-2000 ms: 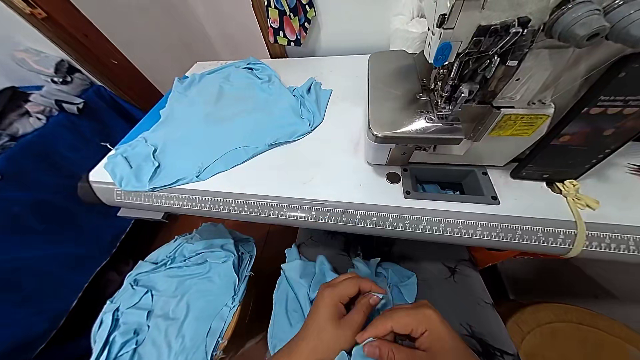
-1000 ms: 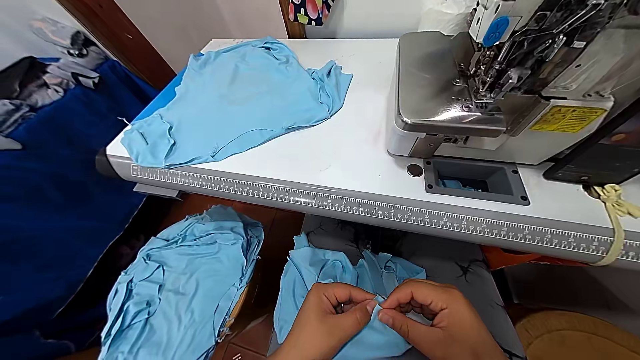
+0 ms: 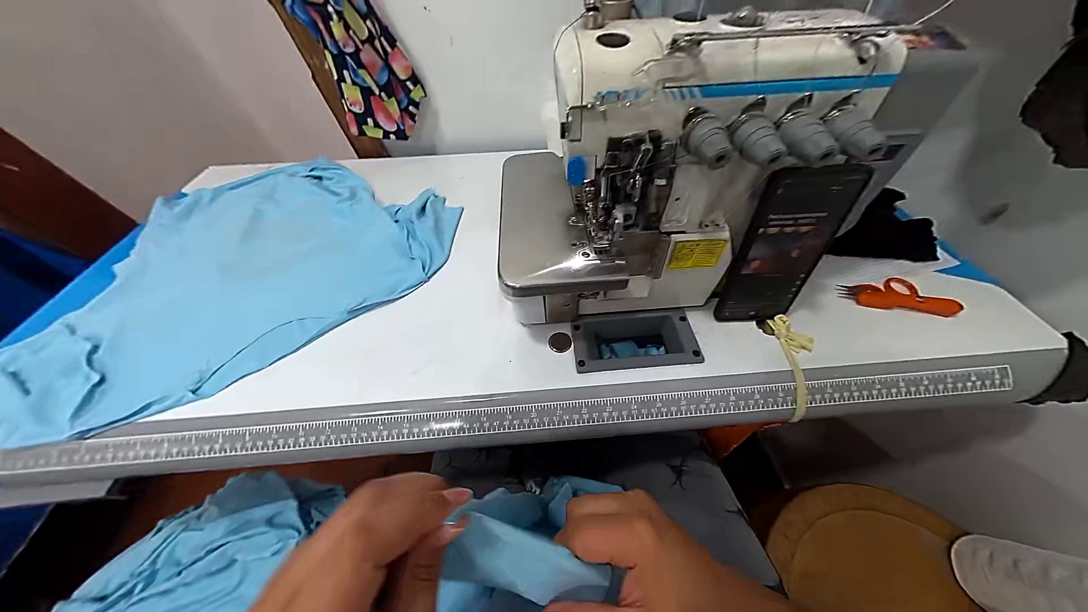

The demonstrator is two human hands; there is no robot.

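Low in the view, over my lap, my left hand (image 3: 387, 540) pinches an edge of a light blue fabric piece (image 3: 510, 552). The right side of the same fabric is gripped by my right hand (image 3: 633, 544), with a stretch of cloth between the two hands. Another light blue garment (image 3: 255, 255) lies spread on the left of the white sewing table (image 3: 408, 357). More light blue fabric (image 3: 212, 544) is heaped below the table edge, left of my left hand. An overlock sewing machine (image 3: 646, 170) stands on the table; its needle area holds no visible blue cloth.
A phone (image 3: 790, 242) leans against the machine. To its right lie orange-handled thread snips (image 3: 905, 299). A recessed grey tray (image 3: 637, 340) holds blue scraps. A measuring tape strip (image 3: 510, 418) runs along the table's front edge, with a yellowish tie (image 3: 796, 365) around it. A round brown seat (image 3: 858, 552) is at lower right.
My hands have moved apart, and a stretch of cloth now shows between them; one second ago their fingertips met on it. The view has swung up and right.
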